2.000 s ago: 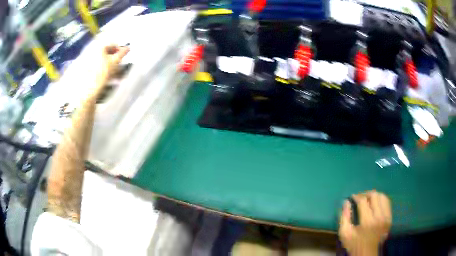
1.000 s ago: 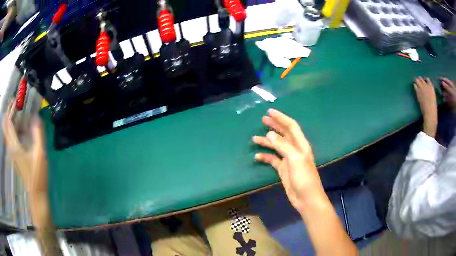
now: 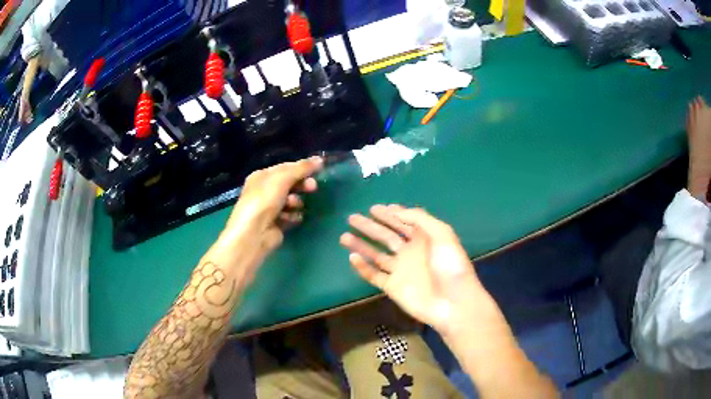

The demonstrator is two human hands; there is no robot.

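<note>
My left hand (image 3: 273, 195) is over the green mat in front of the fixture. Its thumb and index finger pinch a thin dark item (image 3: 338, 158) pointing right; blur hides what it is. A ragged white piece (image 3: 383, 156) lies at or just beyond its tip; I cannot tell whether they touch. My right hand (image 3: 421, 265) is open and empty above the mat's front edge, palm turned left, fingers apart. The black clamping fixture (image 3: 195, 167) with red-gripped toggle clamps (image 3: 214, 75) stands behind my left hand, its pale front label partly covered by that hand.
White foam trays (image 3: 58, 257) holding dark round units are stacked at left. Behind the mat are a crumpled wipe (image 3: 429, 82), an orange stick (image 3: 438, 107), a blue pen-like item (image 3: 392, 113) and a bottle (image 3: 463, 40). Grey pocketed trays (image 3: 612, 31) stand far right, near another person's arm (image 3: 698, 148).
My left hand has come from the far left to mid-mat with the thin dark item. My right hand stays open, slightly lower. The view has shifted, and a larger white piece shows on the mat.
</note>
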